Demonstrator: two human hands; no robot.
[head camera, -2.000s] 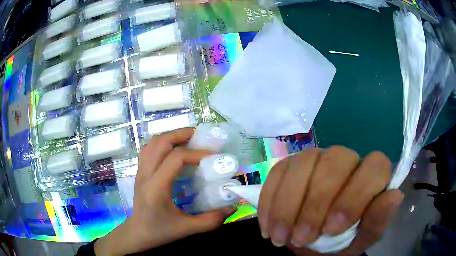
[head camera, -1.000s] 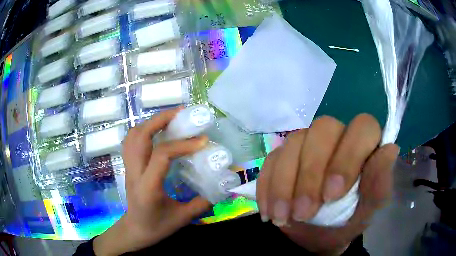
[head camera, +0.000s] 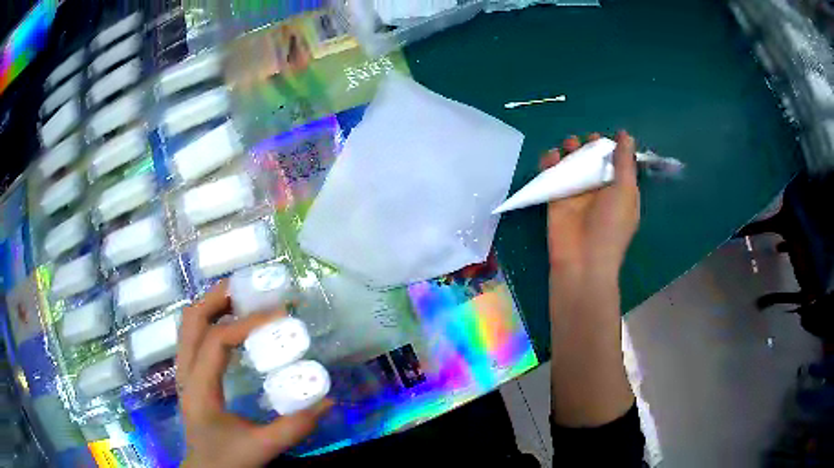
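My left hand holds several white plastic units side by side between its fingers, their round end faces turned up. It is in front of the clear tray, whose rows of pockets hold more white units. My right hand, palm up, holds the white dispensing cone at its wide end over the green mat. The cone's tip points left, at the right corner of the white sheet. A short clear tail of the cone shows beyond the fingers.
A cotton swab lies on the green mat. Printed holographic sheets lie under the tray and the white sheet. Clear crumpled film is at the back edge. Grey floor shows at the lower right.
My right hand has moved away from the units to the right and back, turned palm up with the cone. My left hand still holds the units. The view has shifted right.
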